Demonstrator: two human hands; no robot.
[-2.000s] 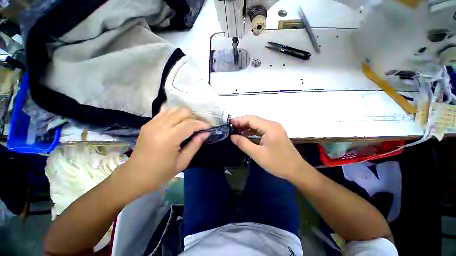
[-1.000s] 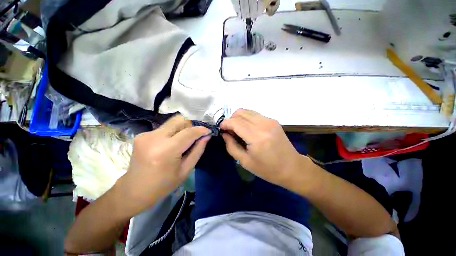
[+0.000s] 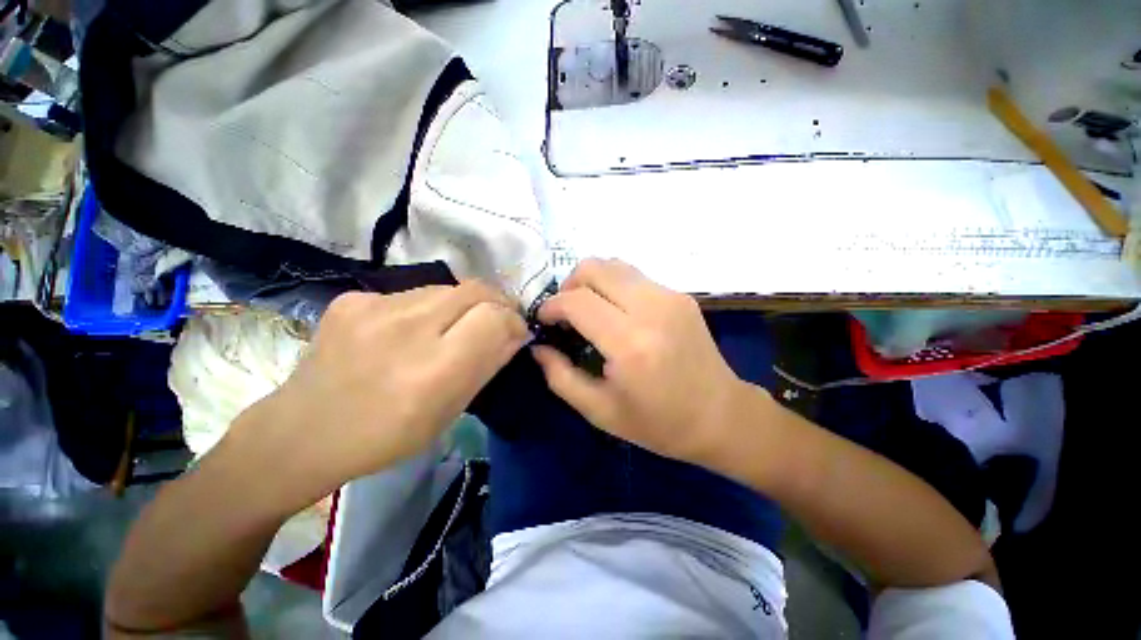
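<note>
The garment (image 3: 294, 138) lies at the left of the white table, its light grey-beige lining up, with a dark facing band (image 3: 200, 238) around it. Its dark edge corner (image 3: 538, 313) is pinched between my hands at the table's front edge, mostly hidden by the fingers. My left hand (image 3: 407, 356) grips the edge from the left with thumb and fingers together. My right hand (image 3: 638, 356) pinches the same spot from the right, close to the left fingertips. Some dark cloth hangs below the hands over the lap.
The presser foot and needle (image 3: 621, 31) stand at the top, over the needle plate (image 3: 594, 75). Black thread snips (image 3: 778, 40) lie on the bed, with a thin grey tool (image 3: 852, 19) nearby. A yellow-orange strip (image 3: 1057, 163) lies right. Blue basket (image 3: 94, 281) is left, red basket (image 3: 882, 356) below right.
The head view has shifted, so the machine needle sits higher. The pinched part showed a patterned dark fold between the hands two seconds ago; now the hands are closer together and cover more of it.
</note>
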